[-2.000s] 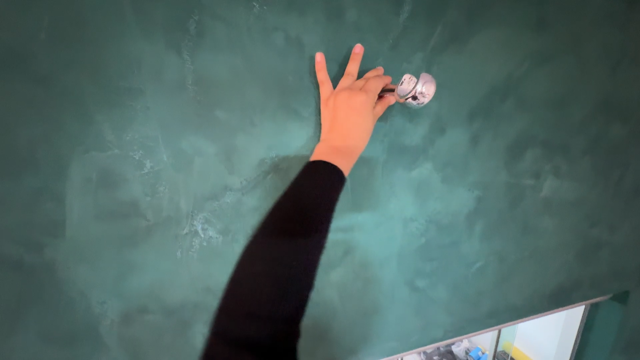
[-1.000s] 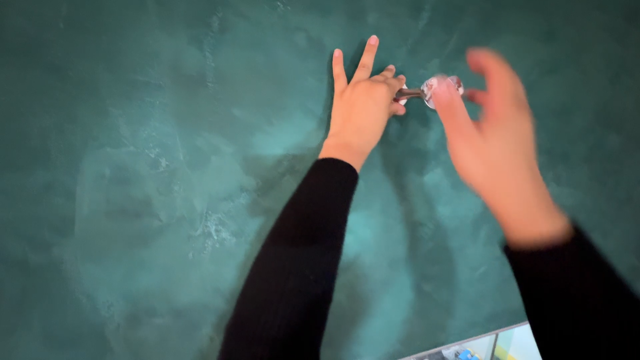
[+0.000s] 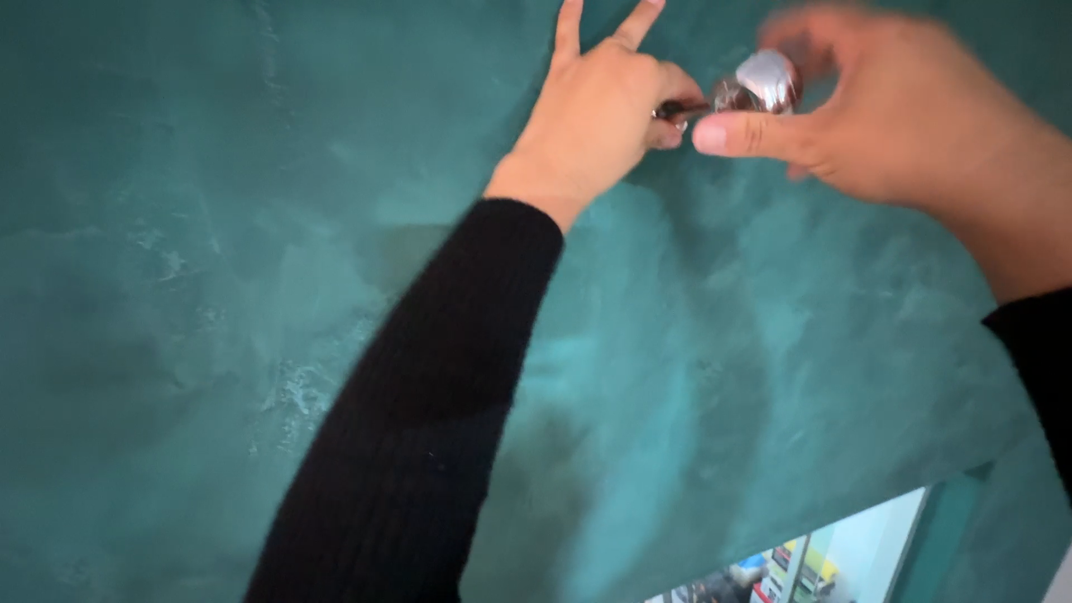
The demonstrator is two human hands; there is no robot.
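My left hand [image 3: 599,117] pinches the dark, thin end of a small metal fitting [image 3: 766,79] between thumb and curled fingers, while two of its fingers point up against the green wall surface. The fitting has a shiny, rounded, silvery head that sticks out to the right. Around that head is my right hand [image 3: 871,109], thumb below it and blurred fingers behind and above it. Whether the right hand touches the head cannot be told. Black sleeves cover both forearms.
A green, chalk-smudged wall surface [image 3: 251,293] fills most of the view. At the lower right, a slanted frame edge [image 3: 787,540] borders an opening or glass pane, through which several colourful objects [image 3: 804,574] show. A darker green strip [image 3: 938,528] runs beside it.
My right hand, absent two seconds ago, has come in from the right to the fitting's head. My left hand keeps its pinch. The view has moved closer.
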